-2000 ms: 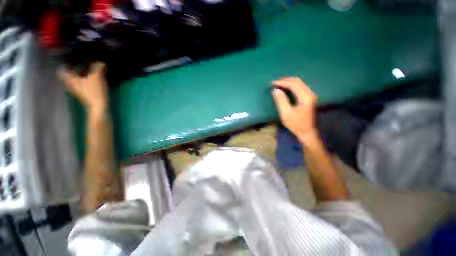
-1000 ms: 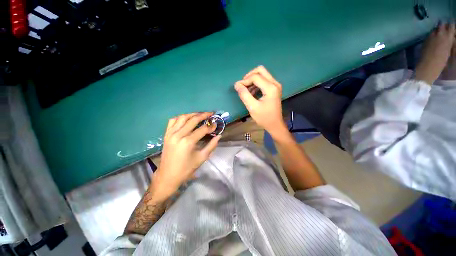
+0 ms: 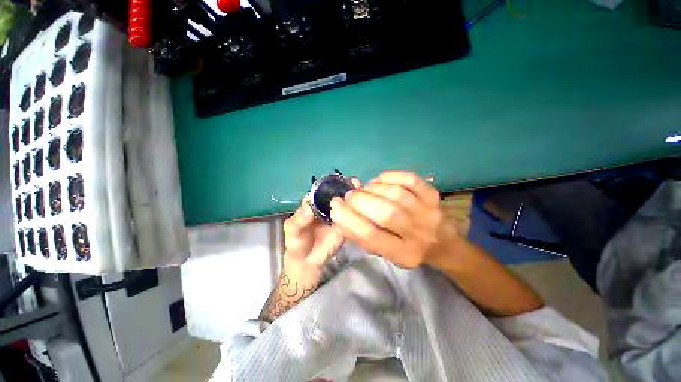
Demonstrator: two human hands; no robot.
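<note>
A round dark watch case (image 3: 328,195) with a metallic rim and small prongs at its edge is held over the bench's front edge. My left hand (image 3: 308,237) grips it from below and the left side. My right hand (image 3: 396,216) lies over its right side, with fingertips on the dark face. Whether the right fingers hold a small part cannot be seen.
The black clamping fixture (image 3: 257,95) with red grips (image 3: 140,22) stands ahead on the green mat (image 3: 246,153). A stacked white foam tray (image 3: 112,149) with round dark parts is at left. Another person's sleeve (image 3: 646,261) is at right.
My right hand has come left onto the watch case held by my left hand, and its dark face now shows. The view has shifted, bringing the foam tray into sight.
</note>
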